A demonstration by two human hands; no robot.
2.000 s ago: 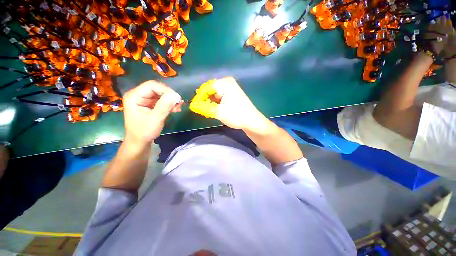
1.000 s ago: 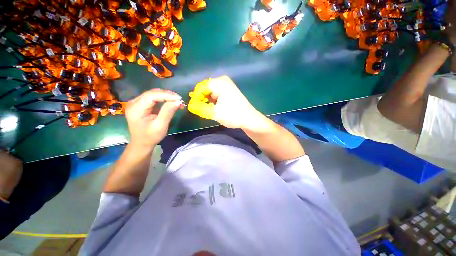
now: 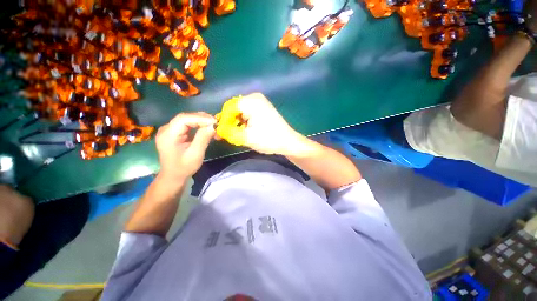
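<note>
My left hand [image 3: 181, 146] is bare, thumb and forefinger pinched on a tiny part, a pale speck with a dark bit at the tips, too small to identify. My right hand [image 3: 254, 124] has matte yellow finger covers [image 3: 231, 121] and curled fingers. Its tips meet my left fingertips around the part; its own grip is hidden. Both hands are above the bench's near edge. Orange-and-black wired units [image 3: 106, 70] lie heaped at the left, black wires fanning left. A few more units [image 3: 315, 36] lie beyond my hands.
The glossy green bench [image 3: 253, 70] has another heap of orange units [image 3: 438, 35] at the right, beside a co-worker's arm [image 3: 497, 82]. Another person's arm [image 3: 15, 217] is at the left edge. Blue bins [image 3: 471, 179] and a divided carton [image 3: 512, 258] are below right.
My hands have come closer together, fingertips now touching. The pale part in my left fingertips is now mostly covered. The bench view has shifted slightly, and the co-worker's hand has moved towards the upper right.
</note>
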